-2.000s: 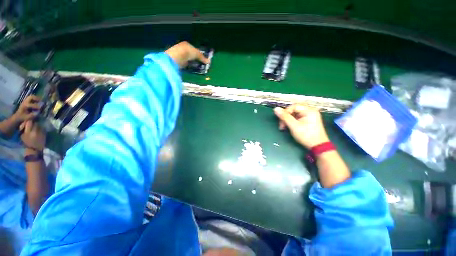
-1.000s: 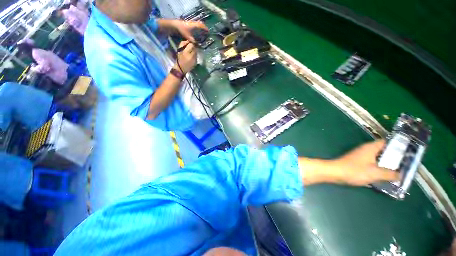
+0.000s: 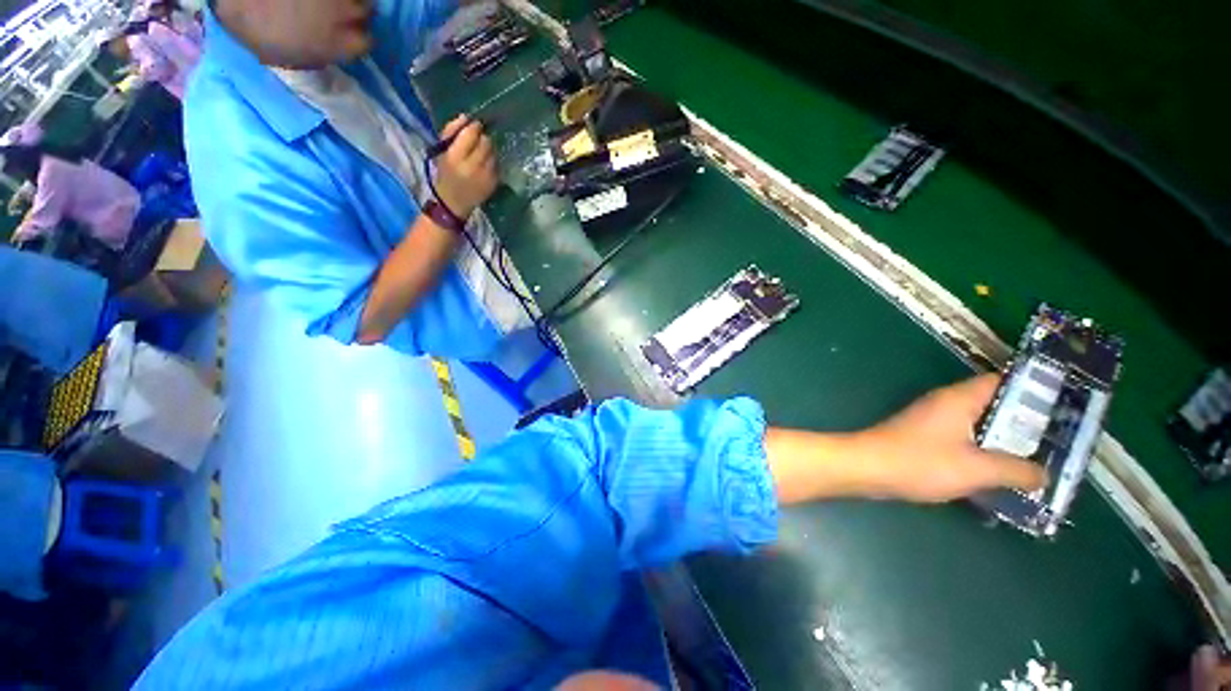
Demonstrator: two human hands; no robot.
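Note:
My left hand [image 3: 938, 443] reaches right across the bench and grips an open phone unit [image 3: 1067, 419] by its lower part, above the bench beside the rail. Pale battery area and dark board end show; I cannot tell if more than one unit is stacked there. Another open phone unit [image 3: 722, 328] lies flat on the green bench, left of my hand. Loose white bits [image 3: 1029, 675] are heaped at the bottom edge. Only a small blurred part of my right hand [image 3: 1210, 671] shows at the bottom right corner; its fingers are cut off.
A pale worn rail [image 3: 864, 257] divides the bench from the green conveyor, which carries phone units [image 3: 892, 168]. A black box with labels [image 3: 618, 146] and cables stands on the bench. A neighbouring worker in blue [image 3: 324, 176] holds a thin tool. Blue stool [image 3: 119, 527] and floor lie left.
The view has swung left. My left hand has left the belt unit it touched and now holds a unit over the bench. Since one second ago, a neighbour's hand has moved away from the other.

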